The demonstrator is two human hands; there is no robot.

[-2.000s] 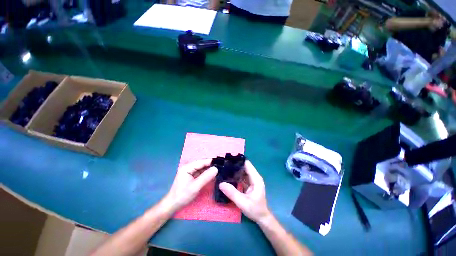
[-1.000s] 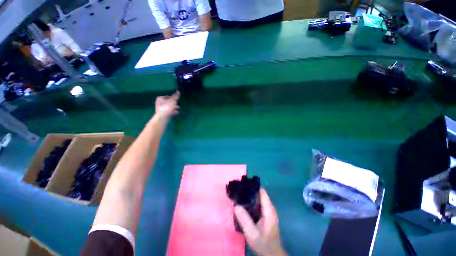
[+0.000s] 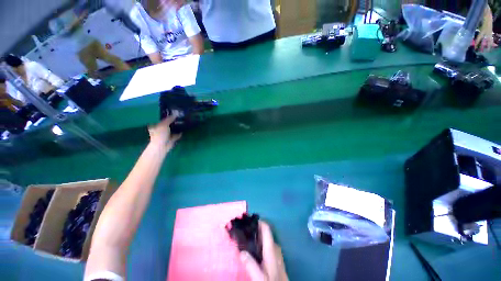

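My left hand (image 3: pixel 163 135) is stretched far forward, its fingers on the lower left side of a black device unit (image 3: pixel 180 108) on the far part of the bench. A shiny dark part of the unit sticks out to the right. My right hand (image 3: pixel 265 258) holds a small black part (image 3: pixel 245 233) over the right edge of the pink-red foam mat (image 3: pixel 203 236). The lower edge of the picture cuts off my right wrist. The fingertips of my left hand are blurred against the dark unit.
A divided carton (image 3: pixel 82 219) of black parts is at left. A clear plastic bag (image 3: pixel 351 219) lies on a black sheet (image 3: pixel 360 263) at right, beside the screw feeder (image 3: pixel 439 186). More black units (image 3: pixel 391 90) are at back right. A white sheet (image 3: pixel 162 77) and people (image 3: pixel 170 33) are beyond.
My left hand left the small black part, reached forward and took hold of the device unit. My right hand keeps the small part. The view has shifted, showing more of the far side.
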